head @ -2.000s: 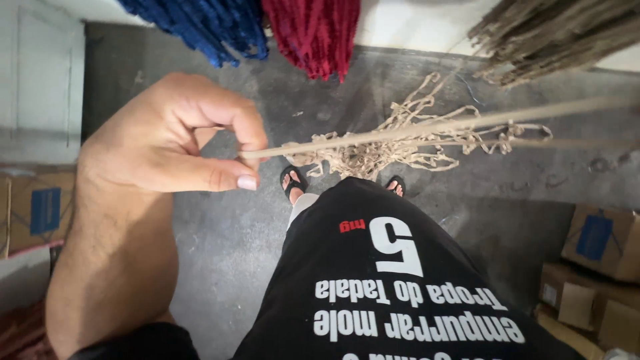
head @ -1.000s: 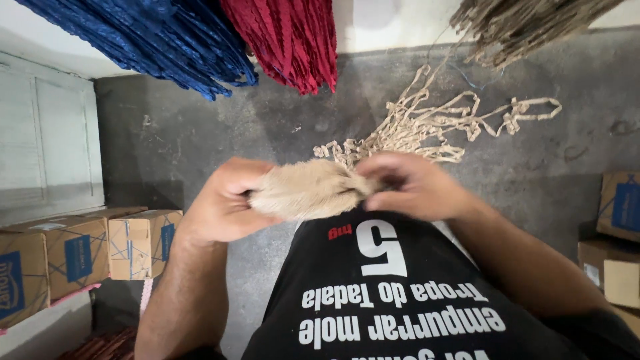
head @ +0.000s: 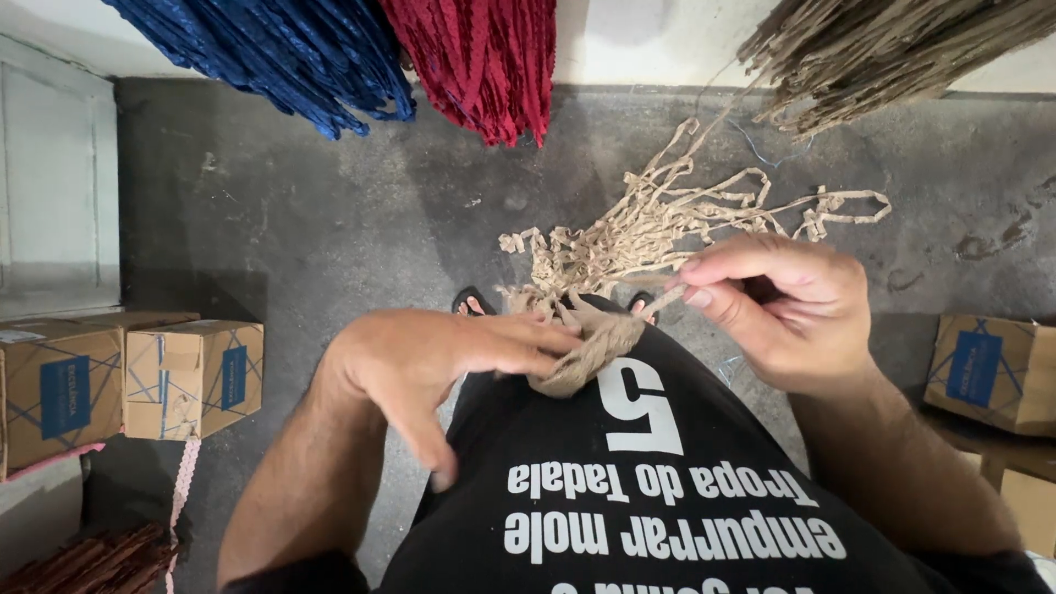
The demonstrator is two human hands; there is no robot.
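Observation:
A gathered bundle of beige fabric strip (head: 590,355) hangs in front of my black shirt. My left hand (head: 454,355) is at its left side, fingers against or behind the bundle and thumb held well apart; whether the fingers grip it cannot be told. Between the thumb and forefinger of my right hand (head: 775,305), a strand running out of the bundle's right side is pinched. Beyond the bundle, a loose tangled heap of the same beige strip (head: 610,239) lies on the grey floor around and ahead of my sandalled feet.
Blue strips (head: 280,58), red strips (head: 487,66) and brownish strips (head: 899,58) hang along the wall ahead. Cardboard boxes (head: 194,375) stand at the left, others (head: 990,371) at the right. Dark red strips (head: 91,565) lie lower left, near a pink lace strip (head: 183,495).
Two seconds ago a strand was stretched taut from my left hand. One second ago both hands were at a beige bundle; now my left thumb is spread and my right hand is farther from the bundle.

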